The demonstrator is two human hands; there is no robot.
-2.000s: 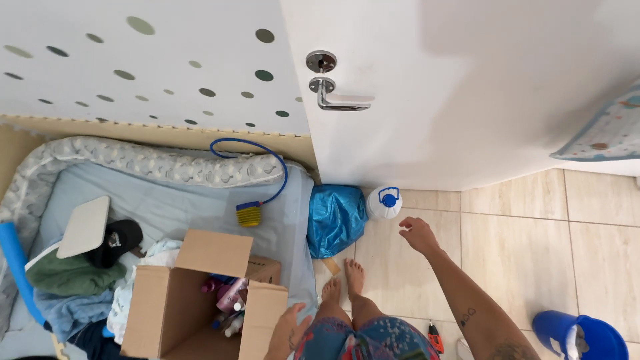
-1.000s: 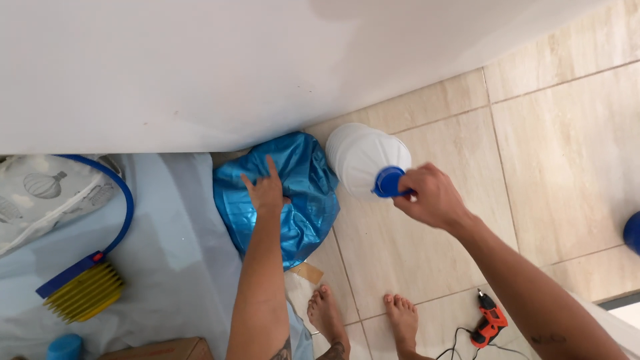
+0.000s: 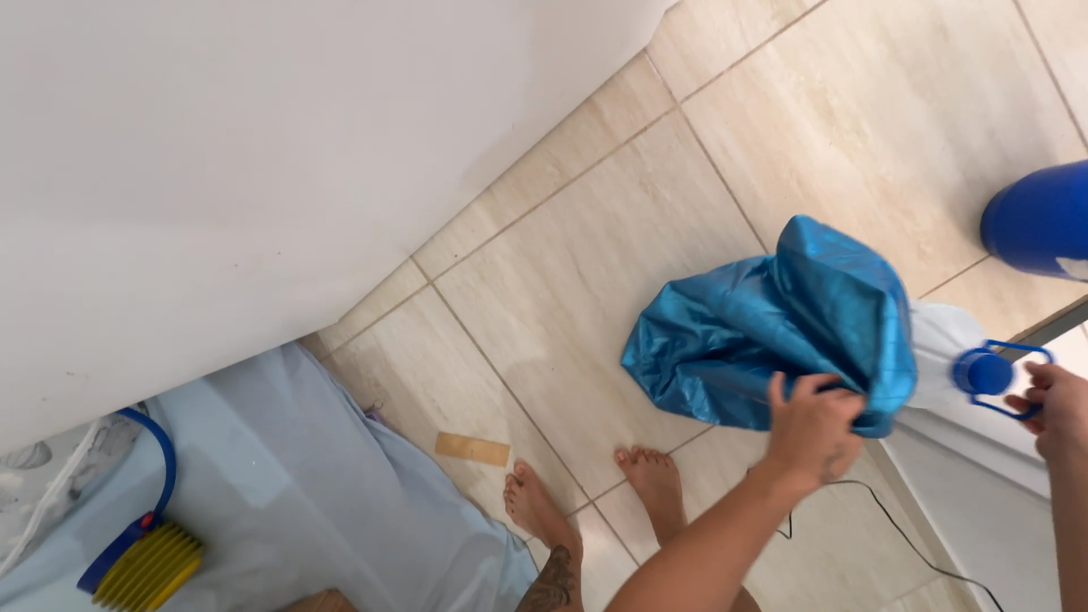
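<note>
A shiny blue bag (image 3: 765,331) is gripped near its lower right side by my left hand (image 3: 816,429), above the tiled floor. To its right is a white plastic jug (image 3: 939,340) with a blue cap and a blue loop handle (image 3: 1020,347). The fingers of my right hand (image 3: 1054,404) are closed on that handle. The bag's edge covers the left part of the jug.
A blue bucket (image 3: 1041,221) lies at the right edge. A yellow and blue foot pump (image 3: 149,565) with a blue hose rests on a light blue sheet (image 3: 255,476) at left. A tan strip (image 3: 473,449) and a black cable (image 3: 892,518) are on the floor. A white door (image 3: 255,170) fills the upper left.
The blue bag and the white jug stood beside the door; both have moved right, away from it. My left hand, over the bag with fingers spread before, now grips it. The view has swung right.
</note>
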